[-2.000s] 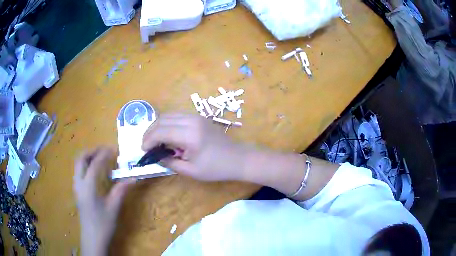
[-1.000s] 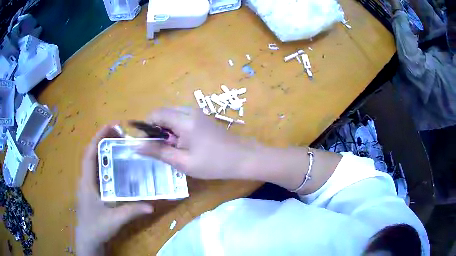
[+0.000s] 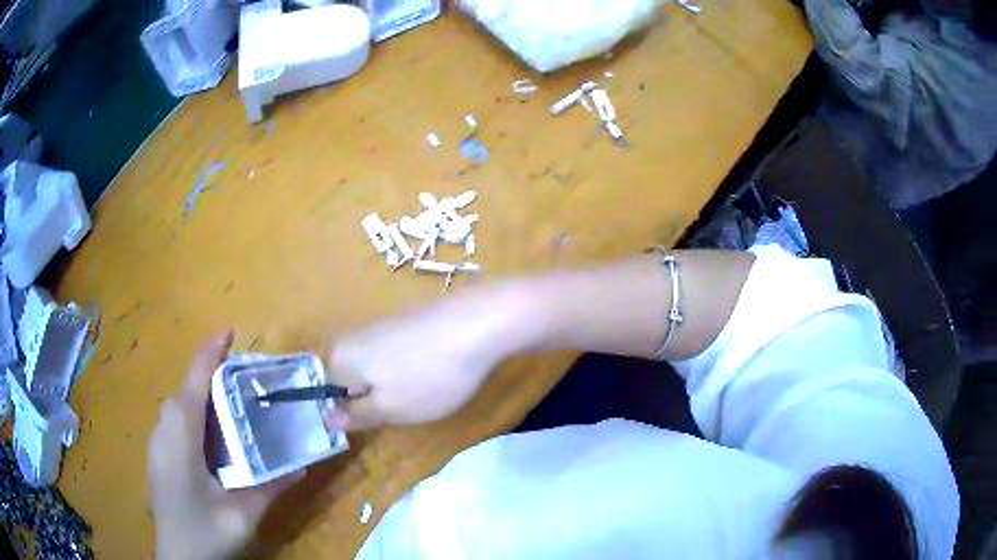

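Observation:
A white housing shell [image 3: 282, 470] stands tilted on the orange bench with its open box end facing up toward me. My left hand [image 3: 195, 470] holds it around its left side. My right hand [image 3: 410, 366], slightly blurred, grips a dark slim hand tool [image 3: 301, 394] whose tip reaches over the opening. A small white sliver shows by the tip; I cannot tell whether the tool holds it. The shell's rounded end is hidden beneath the box end. A pile of small white inserts [image 3: 429, 230] lies above my right forearm.
More white housings lie at the bench's top edge [image 3: 306, 49] and left edge [image 3: 44, 224]. A whitish parts bag [image 3: 563, 27] is at the top, with stray inserts [image 3: 599, 104] below it. A dark metallic heap [image 3: 38, 509] is bottom left. A carton [image 3: 875, 208] and a person's sleeve [image 3: 886, 98] are right.
The shell was first flat on its back with the round recess showing, then its opening turned up; now it is tilted further. The tool has moved over the opening. The view has shifted.

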